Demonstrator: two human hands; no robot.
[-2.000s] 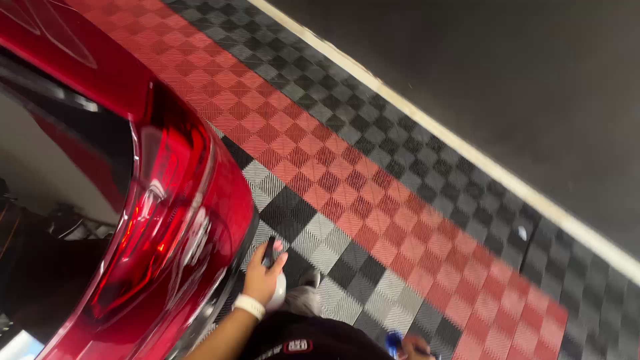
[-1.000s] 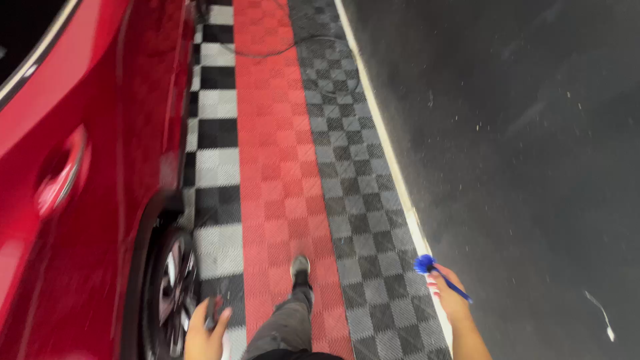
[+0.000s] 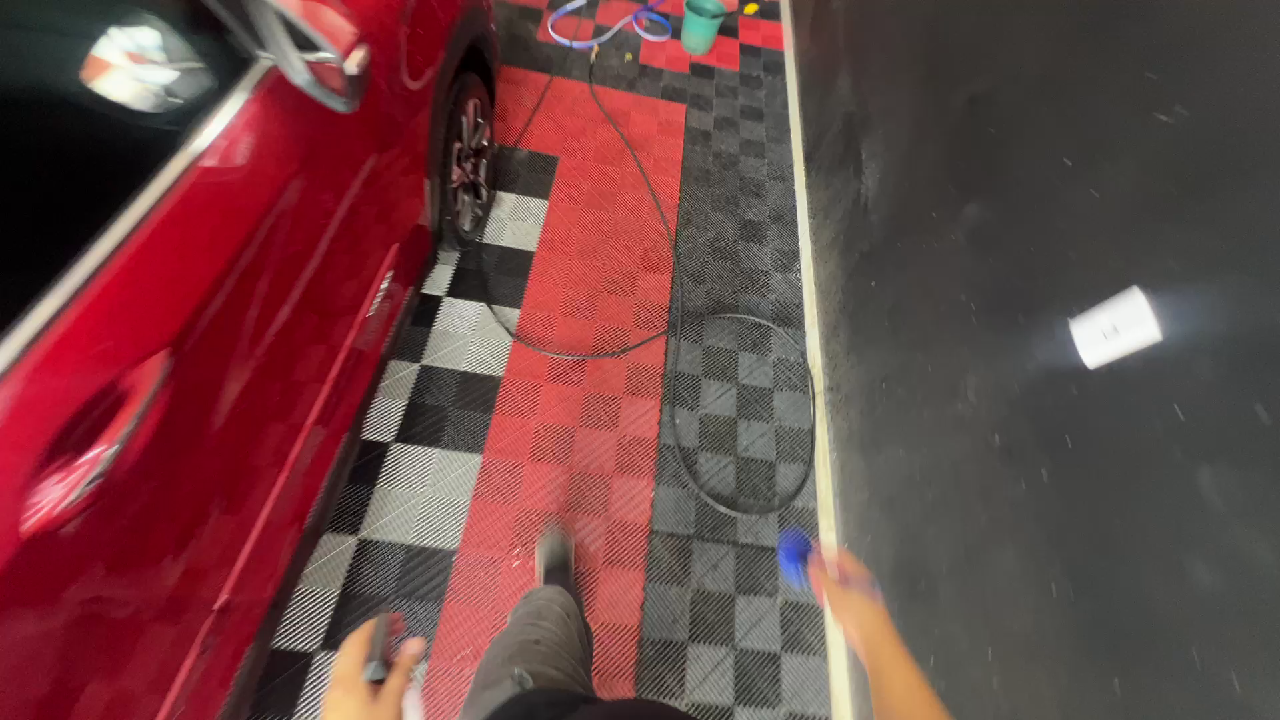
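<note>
At the bottom left is my left hand (image 3: 372, 672), its fingers curled around a dark-topped spray bottle (image 3: 380, 648), mostly hidden by the hand and the frame edge. My right hand (image 3: 850, 600), at the lower right beside the pale floor edging, grips a brush with blue bristles (image 3: 795, 558); its handle is blurred and partly behind the fingers. The red car (image 3: 260, 400) stands along the left, its door handle (image 3: 95, 440) well above my left hand in the view. A wheel (image 3: 468, 160) shows farther ahead.
A thin black hose (image 3: 745, 510) lies looped across the checkered floor tiles (image 3: 590, 250). Farther ahead are a blue hose (image 3: 575, 40) and a green bucket (image 3: 703, 25). A pale edging strip (image 3: 808, 300) borders the dark wall (image 3: 1000, 450) on the right.
I have moved forward along the car; its tail light, seen two seconds ago, is out of view. The bucket and blue hose have come into view. Both hands keep their items.
</note>
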